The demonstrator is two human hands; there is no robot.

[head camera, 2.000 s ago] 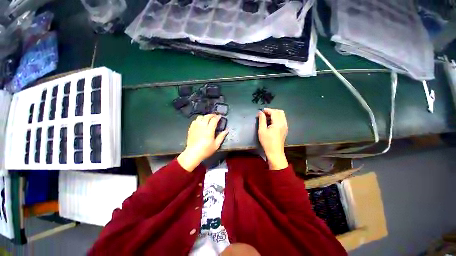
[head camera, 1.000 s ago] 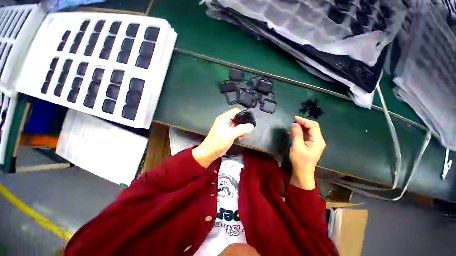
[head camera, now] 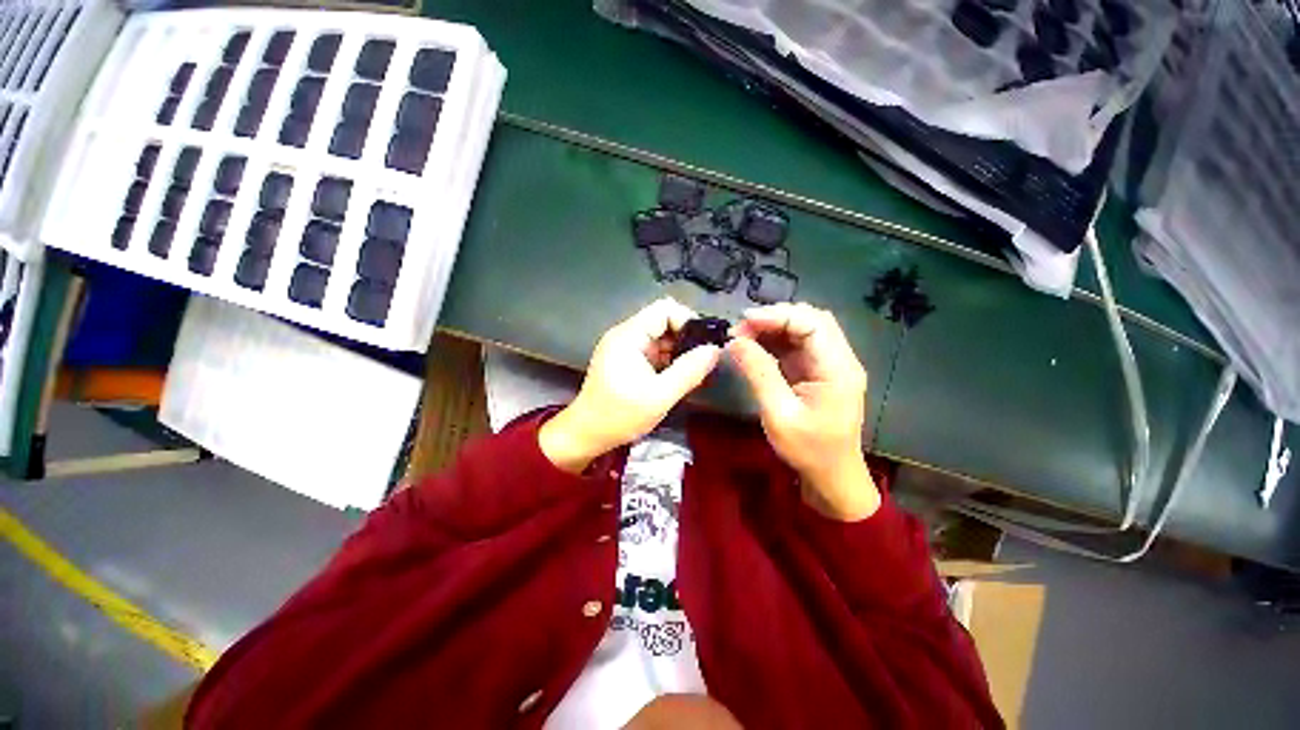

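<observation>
A black housing [head camera: 703,335] is held up near the bench's front edge. My left hand [head camera: 637,374] grips it between thumb and fingers. My right hand [head camera: 801,382] meets its right side with thumb and fingertips pinched together; whether a small part is between them is too small to tell. A loose group of black housings [head camera: 716,263] lies on the green mat beyond my hands. A pile of tiny black inserts [head camera: 900,294] lies to the right of the group. The fingers hide much of the held housing.
A white foam tray [head camera: 481,136] with rows of black housings is at the left. A clear blister tray [head camera: 884,107] lies on black layers beyond the bench strip. Cloudy trays [head camera: 1226,243] and pale loose strips [head camera: 1126,385] are at the right. A cardboard box [head camera: 1002,642] is below.
The view has turned and shifted, moving the foam tray inward. My right hand has moved left from beside the insert pile to the housing in my left hand.
</observation>
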